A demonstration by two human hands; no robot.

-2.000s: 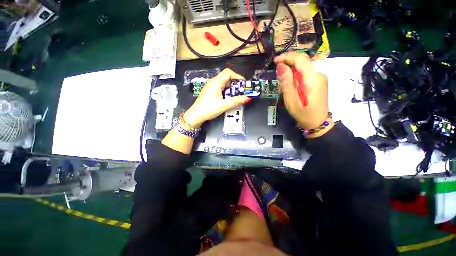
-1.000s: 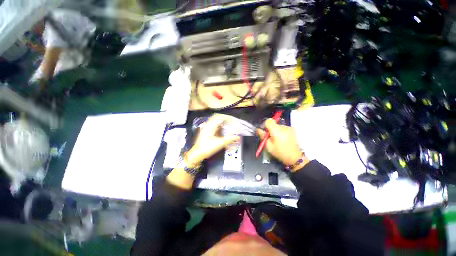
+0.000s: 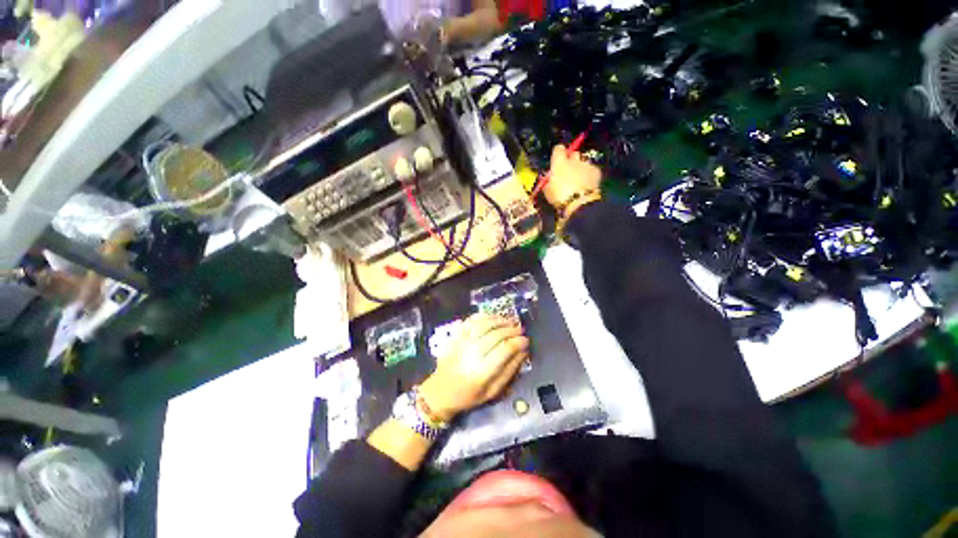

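My left hand (image 3: 478, 363) lies palm down over the middle of the black test fixture (image 3: 567, 368), fingers together. A white piece (image 3: 445, 336) shows beside its fingers; whether the hand grips anything beneath is hidden. My right hand (image 3: 573, 179) is stretched far forward, right of the instrument, at the edge of the dark tangle of boards with cords (image 3: 735, 158). It holds the red test probe (image 3: 577, 141), which sticks out on both sides of the fingers. The circuit board held earlier cannot be made out.
The grey-beige instrument (image 3: 362, 184) stands on a wooden board (image 3: 368, 303) behind the fixture, with red and black leads. A short red piece (image 3: 396, 272) lies on that board. A white power strip (image 3: 321, 305) is left of it. White sheets (image 3: 236, 441) flank the fixture.
The view has turned to the right. My right hand has left the fixture and reached forward right with the probe. My left hand has turned palm down, and the board is no longer visible in it.
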